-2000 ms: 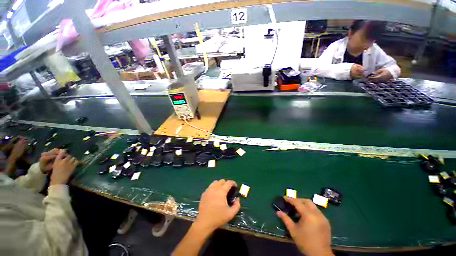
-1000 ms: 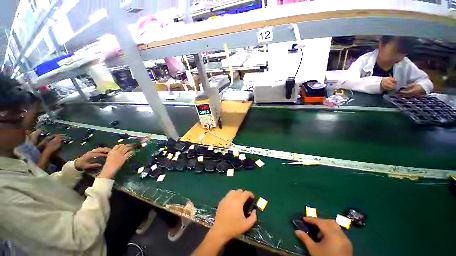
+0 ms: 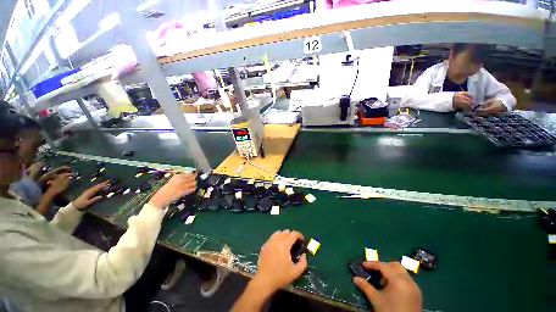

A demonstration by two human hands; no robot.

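My left hand (image 3: 279,262) holds a small black unit (image 3: 297,250) by its sides, with a white and yellow tab (image 3: 313,246) sticking out to the right. My right hand (image 3: 393,287) grips another black unit (image 3: 361,272) at the green surface; its white tab (image 3: 371,255) points away from me. A third black unit (image 3: 425,258) lies just beyond my right hand, with its own white tab (image 3: 409,264) on its left. The fingers partly cover both held units.
A dense pile of black units (image 3: 250,196) lies ahead left, by the wooden board (image 3: 281,149) with a power supply (image 3: 246,141). A coworker's arm (image 3: 131,244) reaches to the pile. A white dividing strip (image 3: 390,194) crosses the green surface. More units (image 3: 548,220) lie far right.
The view has swung left since the first frame. The coworker's hand has moved right onto the pile. Both my hands keep their units in nearly the same places on the surface.
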